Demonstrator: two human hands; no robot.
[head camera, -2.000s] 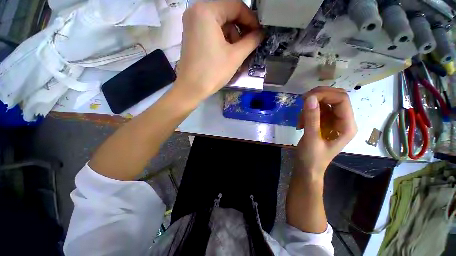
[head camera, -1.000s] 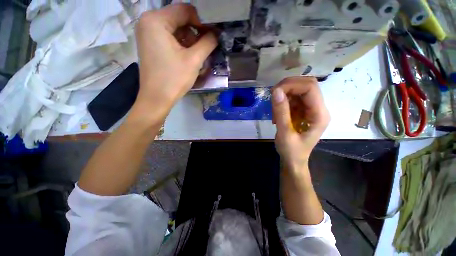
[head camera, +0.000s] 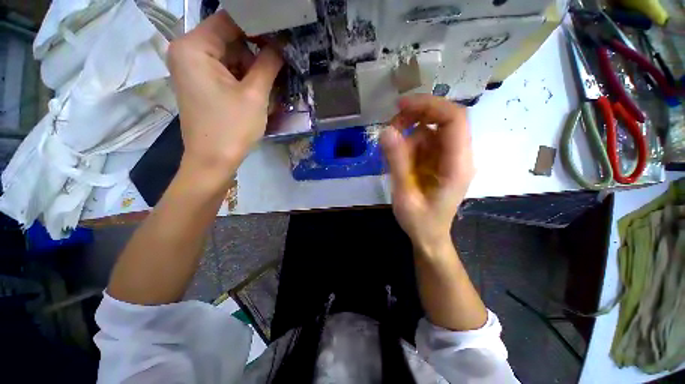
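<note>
The overlock machine (head camera: 473, 41) stands at the top, its needle area dark and linty above a flat shiny metal plate (head camera: 289, 120). My left hand (head camera: 221, 97) is at the left side of the needle area, thumb and forefinger pinched together there; what is between the fingertips is hidden. My right hand (head camera: 432, 169) is in front of the machine's pale front cover, slightly blurred, with its fingers curled around a translucent yellow screwdriver handle (head camera: 426, 178). The screwdriver's shaft cannot be made out.
A lint-covered blue block (head camera: 330, 166) is at the machine's front. A black smartphone (head camera: 159, 166) lies partly behind my left wrist, beside white fabric (head camera: 94, 112). Scissors (head camera: 623, 142) and dark red pliers (head camera: 638, 82) lie right. Olive-beige fabric (head camera: 653, 277) is at lower right.
The view has shifted, so the machine sits further left and higher. My left hand stays at the needle area. My right hand stays around the yellow handle, its fingers somewhat more spread and blurred.
</note>
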